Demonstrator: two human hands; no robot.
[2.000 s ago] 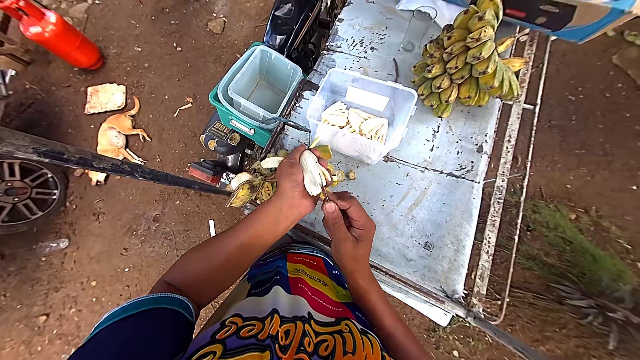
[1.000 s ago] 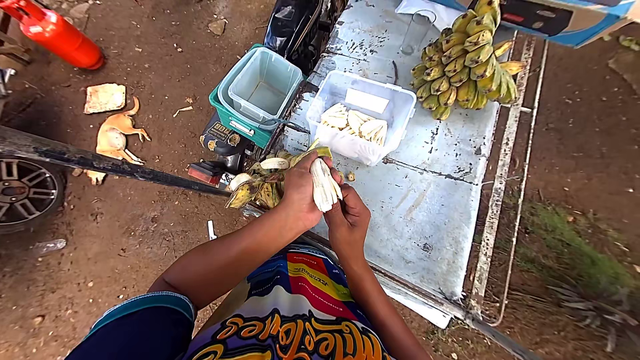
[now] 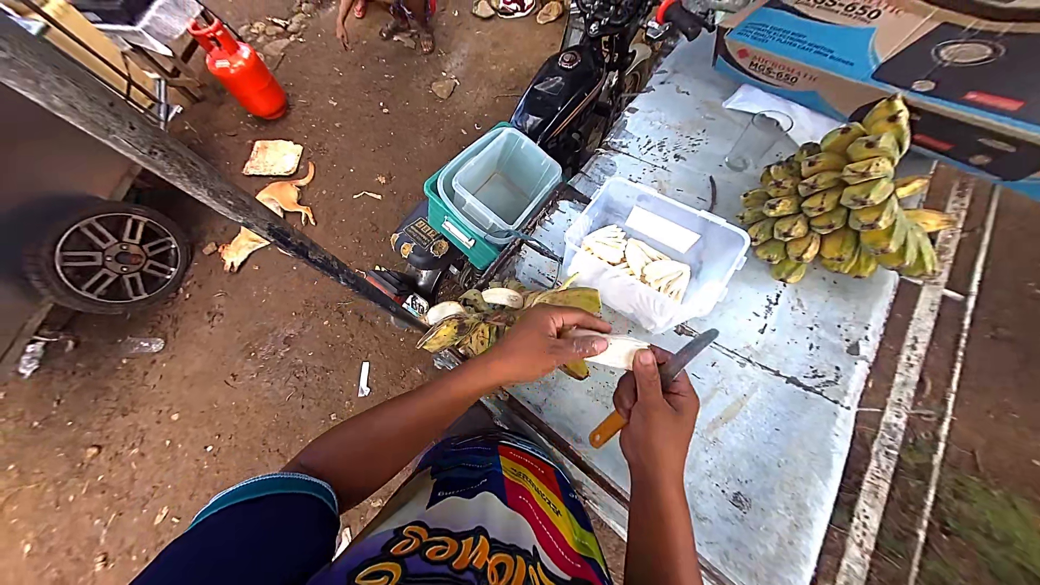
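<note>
My left hand (image 3: 540, 345) grips one end of a peeled banana (image 3: 616, 351), above a heap of banana peels (image 3: 459, 331) at the table's near edge. In my right hand (image 3: 660, 398) is a knife with an orange handle (image 3: 607, 429), its blade pointing up and right; the thumb of that hand touches the banana's other end. Just beyond the hands, a clear plastic tub (image 3: 719, 268) holds several sliced, fanned bananas (image 3: 642, 262). A big bunch of yellow-green bananas (image 3: 845, 203) lies to the right of the tub.
Nested teal and clear bins (image 3: 502, 183) stand left of the metal table (image 3: 780, 349), beside a motorcycle (image 3: 561, 89). Cardboard boxes (image 3: 800, 49) and a clear glass (image 3: 756, 140) are at the far side. A pole (image 3: 203, 191) crosses the left. A dog lies on the ground; a person's feet show beyond.
The fanned banana between my hands has given way to an unsliced peeled one. The knife now shows plainly in my right hand. The view has shifted somewhat.
</note>
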